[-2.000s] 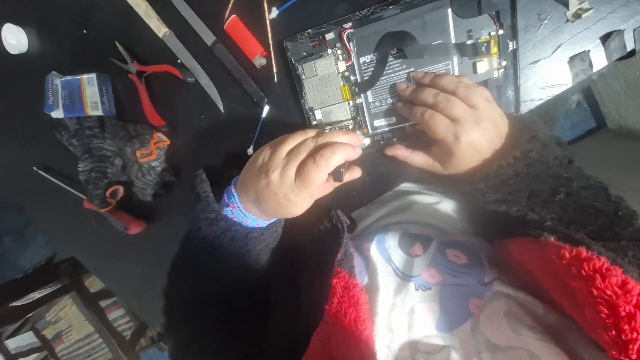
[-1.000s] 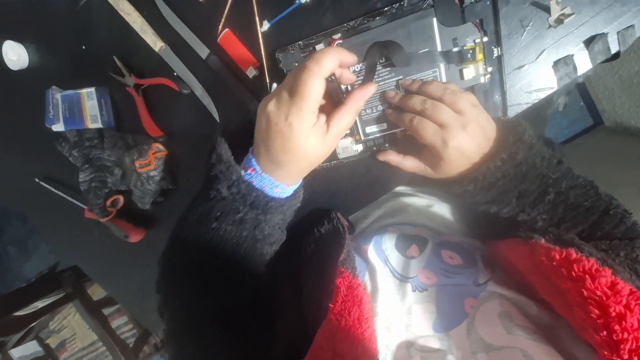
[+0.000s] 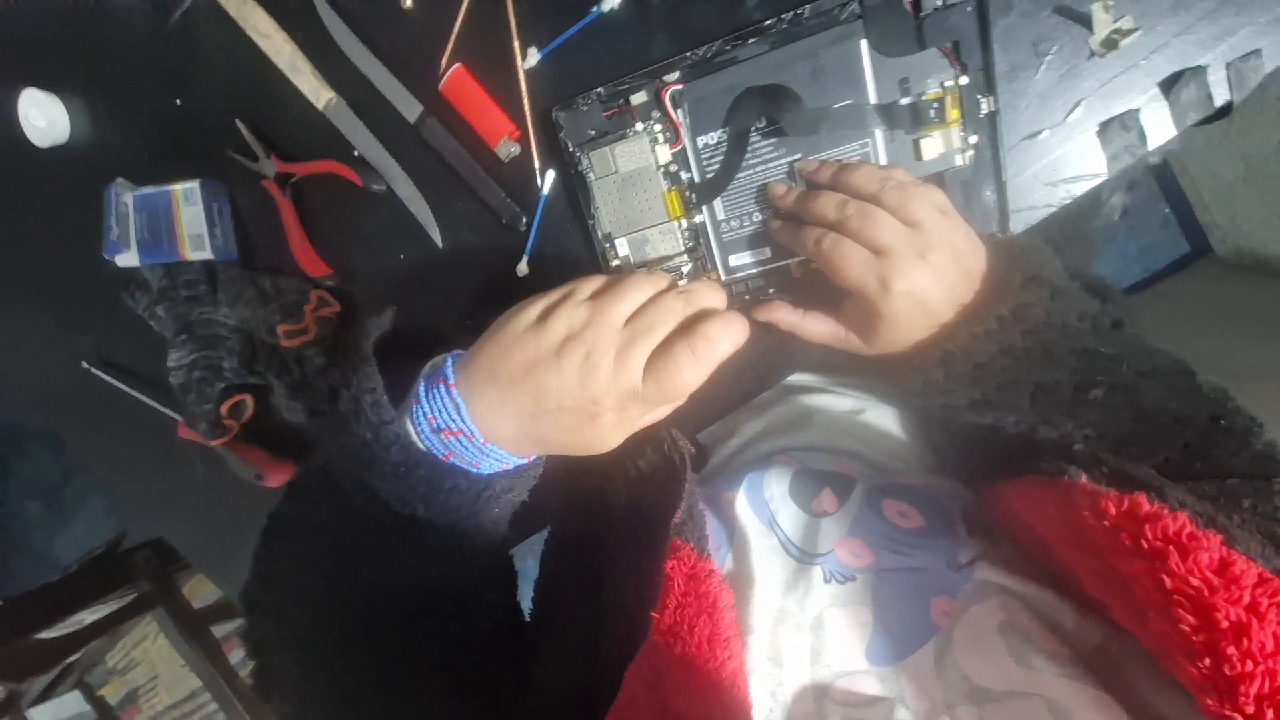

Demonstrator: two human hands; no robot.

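Observation:
An opened tablet (image 3: 715, 55) lies tilted on the dark table, its inside facing up. Its flat battery (image 3: 745, 180) bears printed writing, and a black ribbon cable (image 3: 740, 130) curves over it. Left of the battery is the circuit board (image 3: 628, 185) with metal shields. My left hand (image 3: 600, 360), a blue beaded bracelet at its wrist, is at the board's lower edge with its fingers curled; the fingertips, and anything between them, are hidden. My right hand (image 3: 880, 255) rests with spread fingers on the battery's right part, its thumb by the tablet's lower edge.
Left of the tablet lie a cotton swab (image 3: 537, 222), a red lighter (image 3: 480, 108), two knives (image 3: 370, 165) (image 3: 460, 165), red-handled pliers (image 3: 285, 190), a blue box (image 3: 168, 222), dark cloth (image 3: 215, 330), a red-handled screwdriver (image 3: 240, 455) and a white cap (image 3: 44, 117).
My left hand lifted over the board and battery one second ago and is now back down at the board's lower edge. My right hand has stayed on the battery.

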